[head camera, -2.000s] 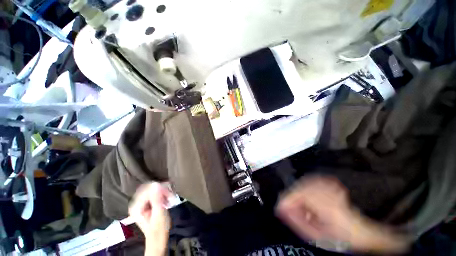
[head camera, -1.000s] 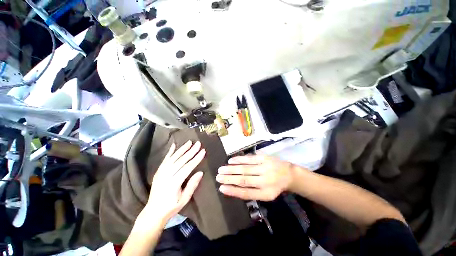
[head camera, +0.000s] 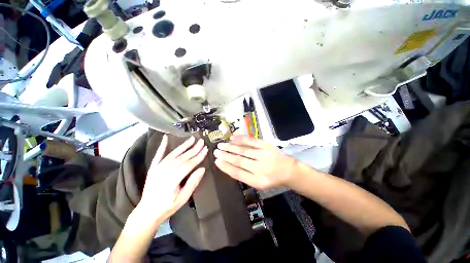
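Note:
The brown-grey garment (head camera: 116, 190) lies bunched left of the needle, and its folded band (head camera: 219, 205) runs from the presser foot (head camera: 205, 122) toward the wearer. My left hand (head camera: 172, 177) lies flat on the garment, fingers spread, fingertips just below the foot. My right hand (head camera: 255, 162) lies palm down, its fingertips on the band's right side beside the brass-coloured guide (head camera: 220, 132). Neither hand grips anything that I can see. The fabric under both palms is hidden.
The white sewing machine head (head camera: 257, 46) spans the top. A smartphone (head camera: 287, 109) and orange-yellow snips (head camera: 251, 120) lie right of the foot. Silver rods (head camera: 257, 218) stand right of the band. A garment pile (head camera: 412, 169) is at right, a brown spool (head camera: 62, 150) at left.
Both hands first came from the lap onto the garment. Since then my right hand has moved up and left to the guide, and my left hand has moved slightly up.

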